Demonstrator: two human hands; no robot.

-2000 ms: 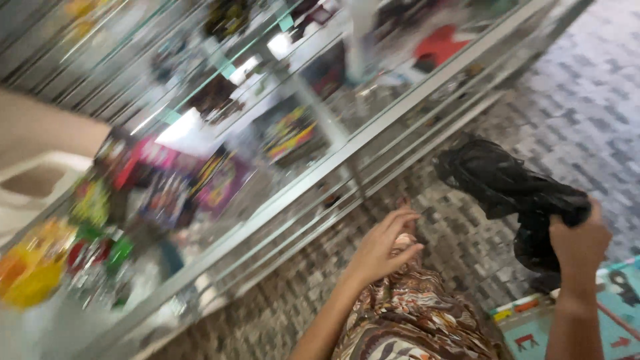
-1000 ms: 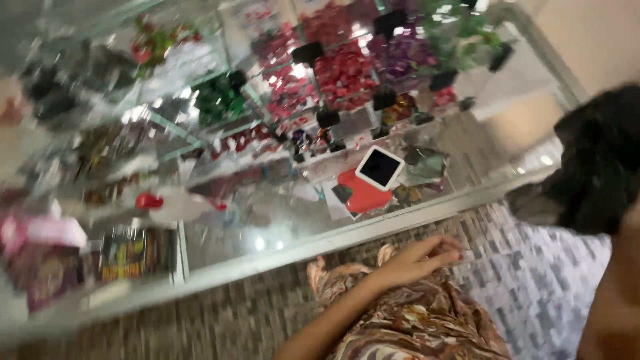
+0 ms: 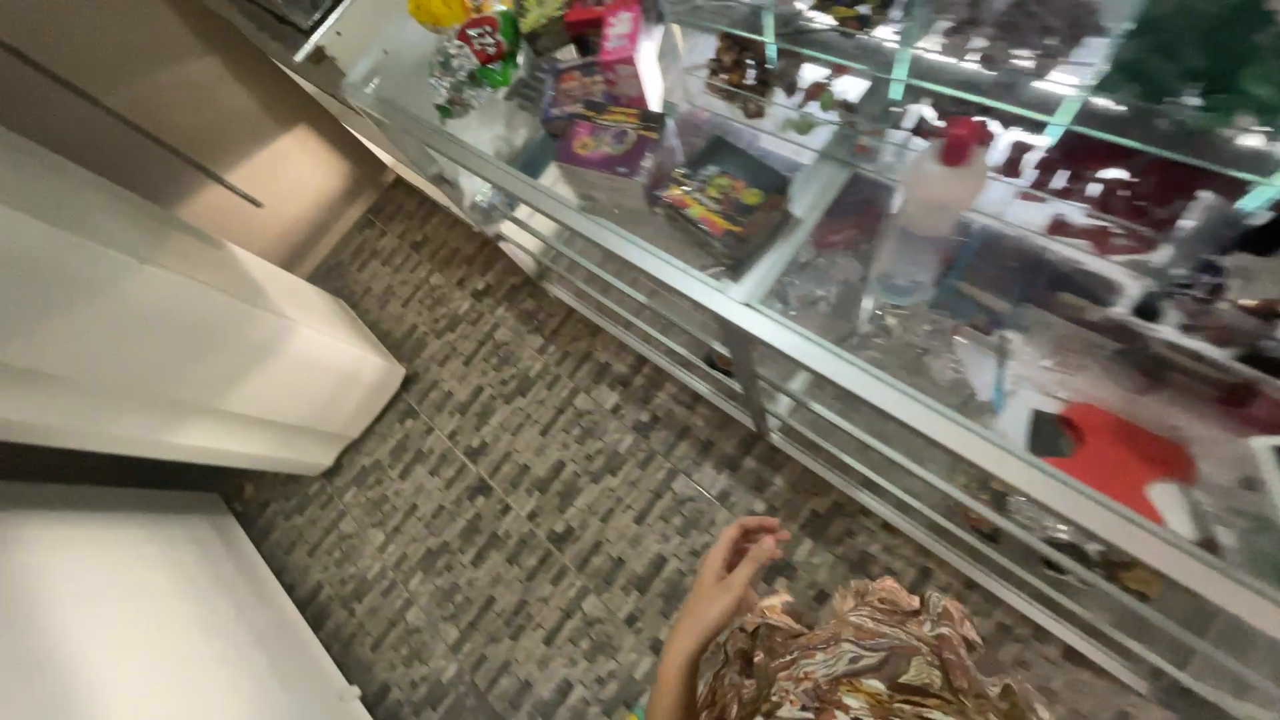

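Note:
My left hand (image 3: 735,565) hangs at the lower middle of the view, over the tiled floor, with its fingers loosely curled and nothing seen between them. It is just beside the brown patterned garment (image 3: 860,660) that I wear. My right hand is out of the view. In front of me runs a glass display case (image 3: 745,300) with a metal frame. Inside or on it are a bottle with a red cap (image 3: 930,205), a red item (image 3: 1125,455), a dark printed packet (image 3: 730,200) and a purple box (image 3: 608,140); the glass blurs their details.
A pale wall or pillar corner (image 3: 200,330) juts out at the left, with a white panel (image 3: 150,610) below it. Grey patterned floor tiles (image 3: 500,430) lie between these and the case. Yellow, red and green packets (image 3: 485,45) are at the case's far left end.
The view has swung strongly to the left. My right hand and the black cloth-like item it held have gone out of view. My left hand stays low near the garment.

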